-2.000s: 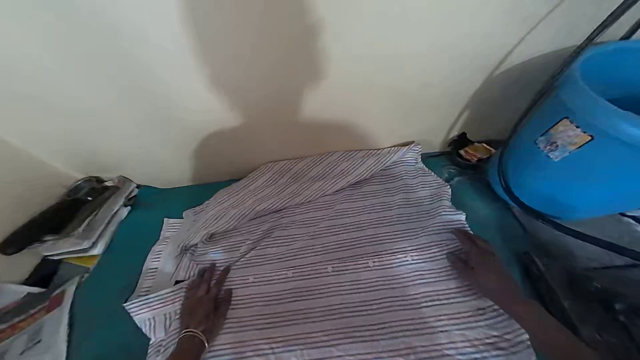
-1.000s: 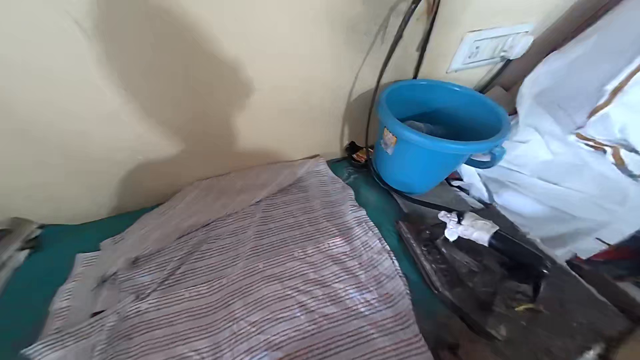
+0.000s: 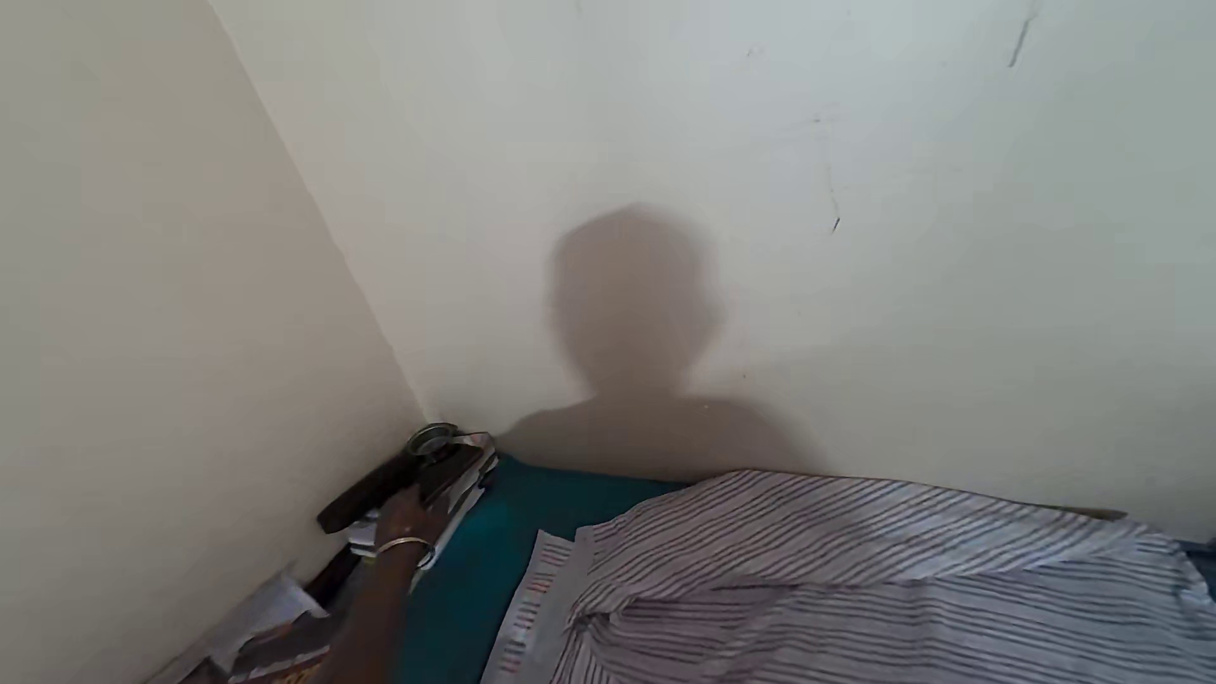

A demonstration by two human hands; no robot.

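My left hand [image 3: 408, 518], with a metal bangle at the wrist, reaches to a stack of papers [image 3: 463, 513] in the corner at the left. Its fingers are at the dark items on top, and whether they grip one cannot be told. A long dark object [image 3: 366, 492] and a round metal-rimmed item [image 3: 433, 438] lie on that stack. To the right, a striped shirt [image 3: 807, 570] is spread on a green cloth [image 3: 532, 494], its sleeve along the wall side. My right hand is out of view.
Pale walls [image 3: 665, 142] meet in a corner behind the stack, and my shadow falls on one. More newspapers and papers [image 3: 271, 617] lie at the lower left, near the forearm.
Two seconds ago both hands lay on the shirt; my left hand is now at the paper stack. The view has swung right to a blue bucket, then back left.
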